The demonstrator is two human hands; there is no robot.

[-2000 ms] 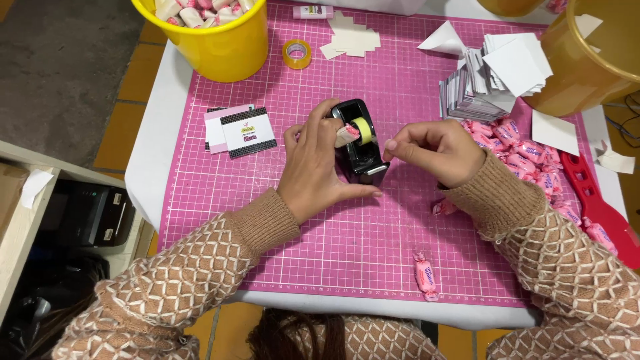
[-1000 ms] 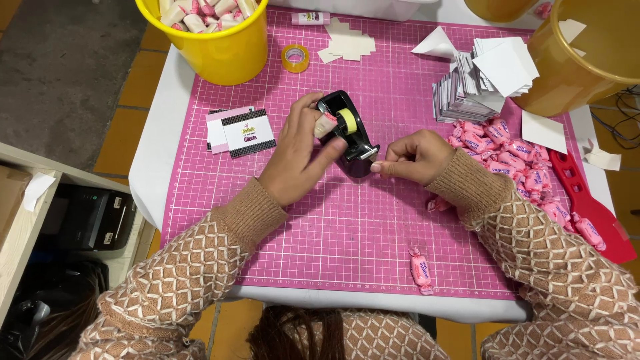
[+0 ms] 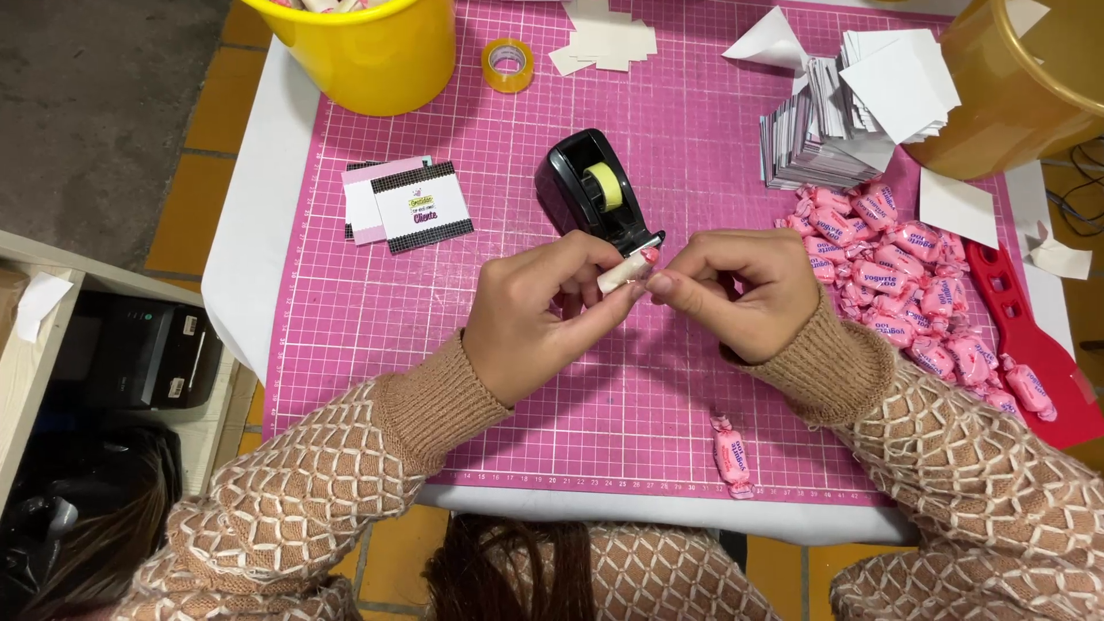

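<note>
My left hand (image 3: 552, 310) pinches a small candy rolled in white paper (image 3: 623, 271), with a pink wrapper end showing. Close by at the right, my right hand (image 3: 742, 289) has thumb and forefinger together at the roll's end; whether a piece of tape is between them I cannot tell. Just beyond my fingers a black tape dispenser (image 3: 561, 185) stands with a yellowish tape roll (image 3: 605, 186) in it. One pink wrapped candy (image 3: 731, 457) lies near the front edge of the pink cutting mat (image 3: 517, 431). Many more pink candies (image 3: 888, 276) are heaped at the right.
A yellow bucket (image 3: 388, 60) with rolled pieces stands back left, near printed cards (image 3: 423, 207) and a clear tape roll (image 3: 507, 65). At the right are stacked paper slips (image 3: 819, 129), a golden bucket (image 3: 1000, 95) and a red plastic scoop (image 3: 1044, 371). Cream paper pieces (image 3: 608, 39) lie behind.
My left hand has left the tape dispenser and moved toward the front with the rolled candy. My right hand has come away from the dispenser's cutting edge and now meets the left.
</note>
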